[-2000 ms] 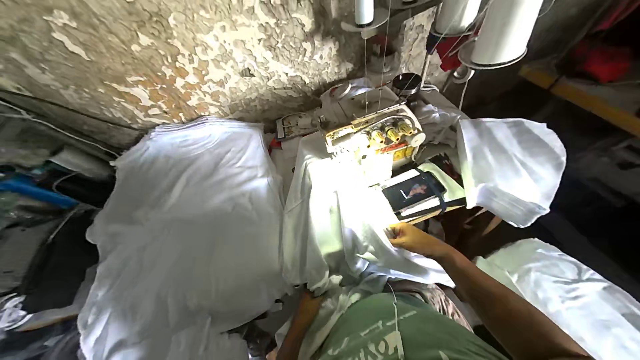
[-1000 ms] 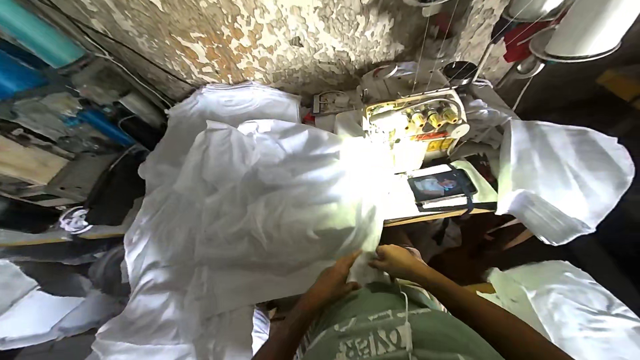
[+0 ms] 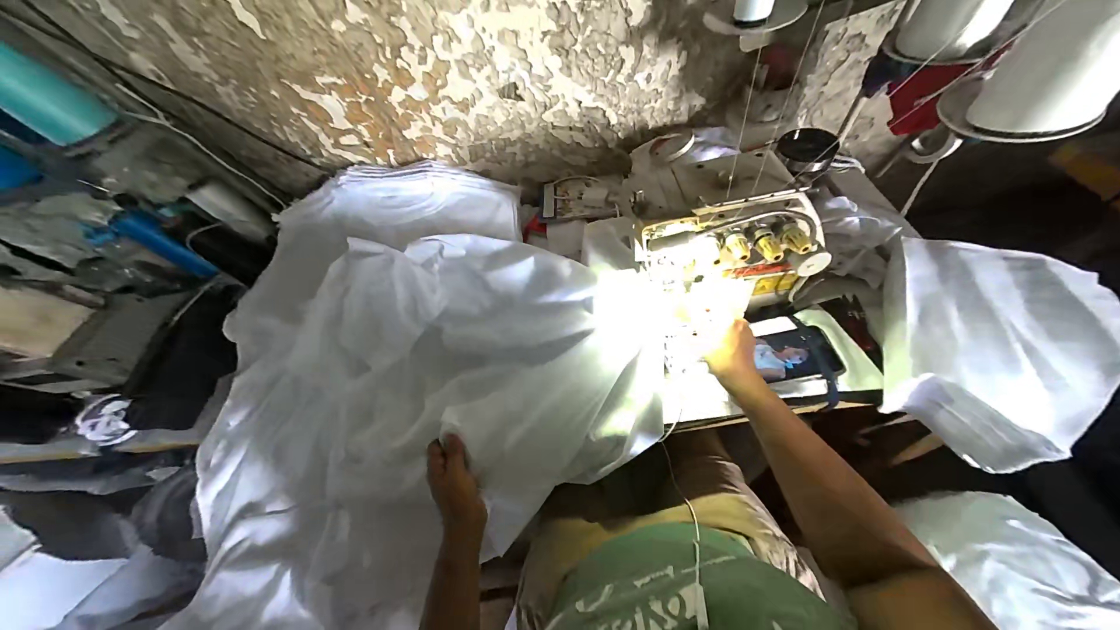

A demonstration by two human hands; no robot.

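White fabric (image 3: 490,350) spreads from the lit needle area of an overlock sewing machine (image 3: 726,236) toward the lower left. My left hand (image 3: 457,481) pinches this fabric near its lower middle, thumb and fingers closed on it. My right hand (image 3: 731,350) is at the machine's front, just right of the bright lamp glare; its fingertips are washed out, so what they touch cannot be told. Beside that hand lies a phone (image 3: 792,354) with its screen lit. A stack of white fabric pieces (image 3: 420,197) lies behind the held cloth.
Large white thread cones (image 3: 1037,87) stand on holders at the upper right, threads running down to the machine. White cloth (image 3: 997,341) hangs at the table's right end, more (image 3: 1024,551) lies below. A peeling wall (image 3: 490,79) rises behind. Blue and teal rolls (image 3: 52,92) are at the left.
My hands were together at the cloth's near edge one second ago. Now they are apart, the right up at the machine and the left farther left on the fabric.
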